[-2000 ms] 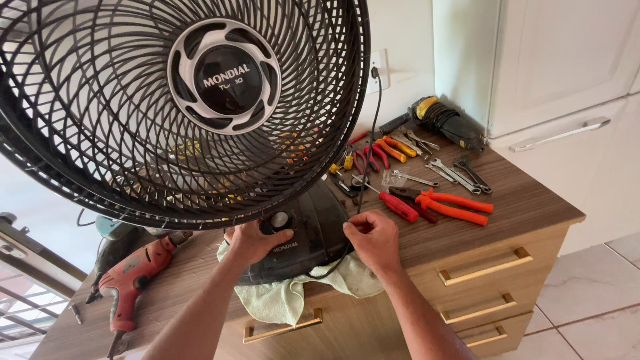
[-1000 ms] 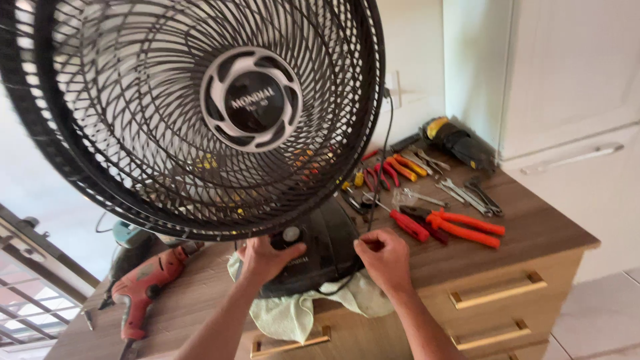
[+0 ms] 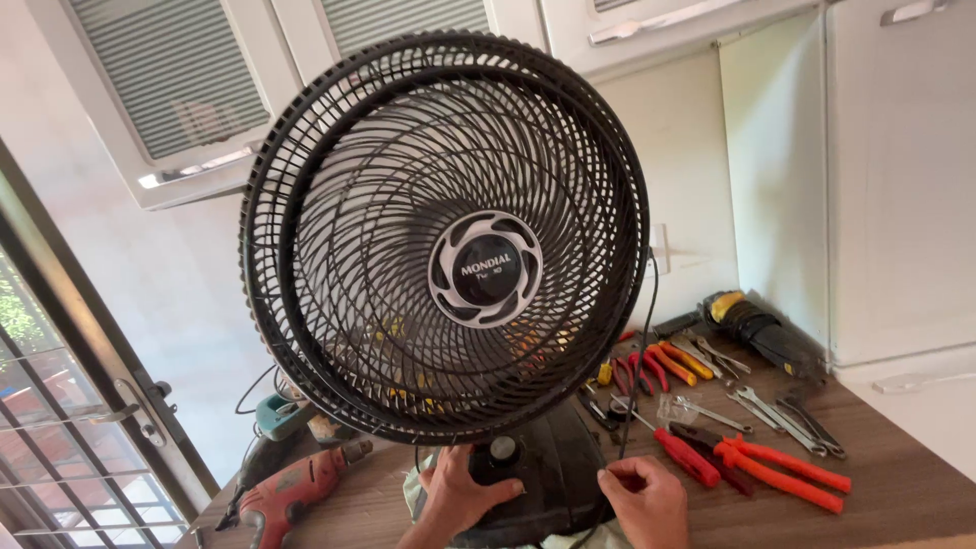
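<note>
A black Mondial table fan (image 3: 486, 268) with a round plastic grille stands on its base (image 3: 557, 465), over a pale green cloth (image 3: 414, 488). My left hand (image 3: 461, 496) rests on the left of the base, thumb stretched below the control knob (image 3: 503, 448). At the base's right side is my right hand (image 3: 644, 496), thumb and fingertips close together near the black power cord (image 3: 627, 427); whether they pinch the cord is not clear. The cord runs up to a wall outlet (image 3: 658, 248). The blades inside the grille cannot be made out.
Right of the fan lie orange-handled pliers (image 3: 785, 469), a red screwdriver (image 3: 686, 457), wrenches (image 3: 778, 419), several more pliers (image 3: 675, 360) and a yellow-and-black power tool (image 3: 762, 332). A red drill (image 3: 293, 488) lies at the left. Wall cabinets (image 3: 175, 69) hang behind the fan.
The view has tilted up, so the whole fan grille and the wall cabinets show. Both hands stay beside the fan's base.
</note>
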